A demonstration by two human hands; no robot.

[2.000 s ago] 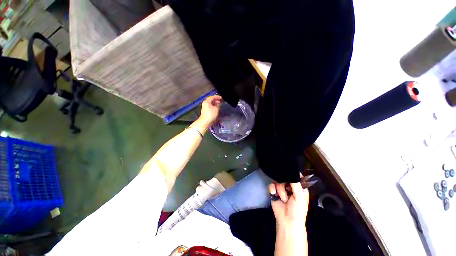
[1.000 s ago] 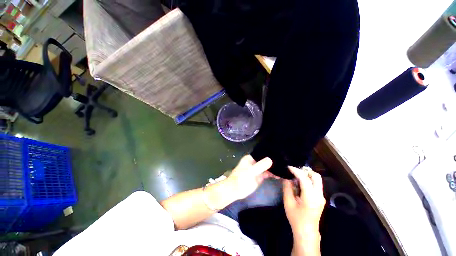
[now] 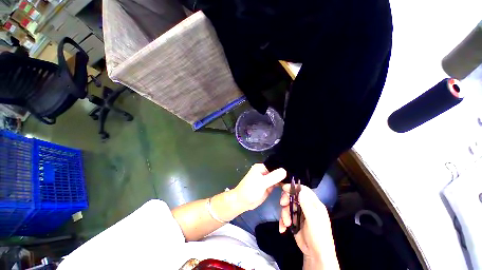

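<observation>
A large black garment (image 3: 338, 89) hangs from the white table down towards my lap. My left hand (image 3: 257, 185) pinches its lower end, a dark cuff or hem, between thumb and fingers. My right hand (image 3: 307, 216) holds dark thread snips (image 3: 295, 208), with the blades pointing up at the garment's lower edge beside my left fingertips. Whether the blades touch the cloth or a thread is too small to tell.
A grey-beige fabric bin (image 3: 177, 66) stands ahead on the left, with a translucent waste bin (image 3: 259, 129) beside it. A blue crate (image 3: 58, 182) and an office chair (image 3: 45, 84) are at left. A black thread cone (image 3: 423, 107) lies on the white table (image 3: 383, 153).
My left hand has come from beside the waste bin to the garment's lower end and grips it. The snips in my right hand have turned to point up at the edge.
</observation>
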